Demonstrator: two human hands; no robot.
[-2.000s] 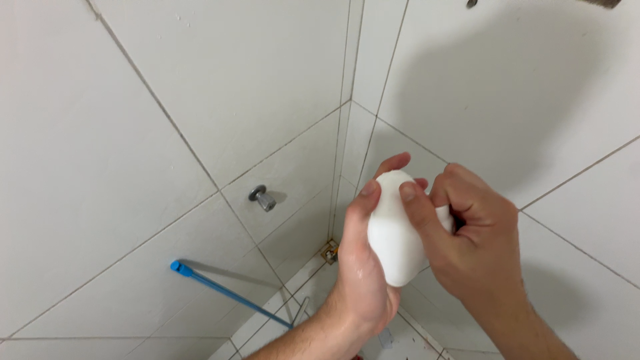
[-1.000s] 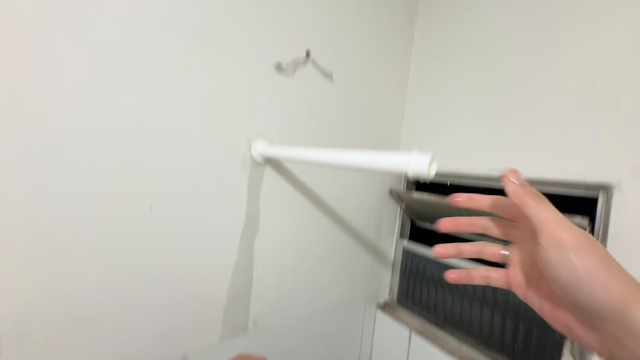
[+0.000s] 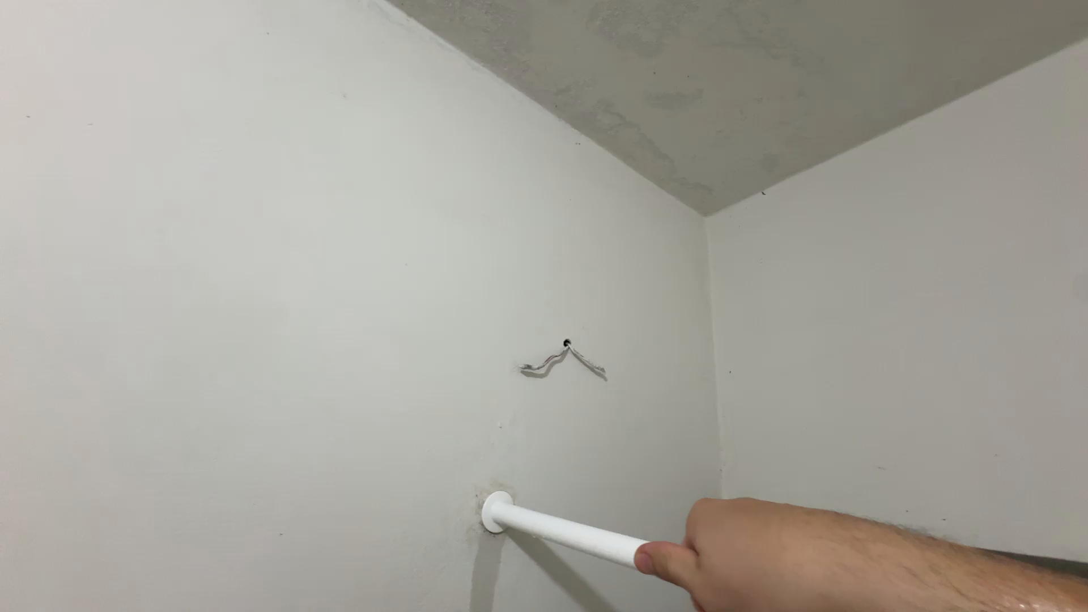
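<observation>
A white shower arm pipe (image 3: 569, 535) sticks out of the wall, with a round white flange (image 3: 496, 512) at its base against the wall. My right hand (image 3: 731, 548) is closed around the pipe away from the wall, its thumb lying along the near side. The hand and the lower edge of the view hide the pipe's outer end. My left hand is out of view.
Two loose wire ends (image 3: 586, 361) hang from a small hole in the wall above the pipe. The plain wall (image 3: 255, 297) meets another at a corner on the right, under a stained ceiling (image 3: 663, 85). A dark edge shows at the lower right.
The view has swung up from the tiled corner to the upper wall. My right hand, spread beside the pipe one second ago, now grips it. The white object held two seconds ago is out of view.
</observation>
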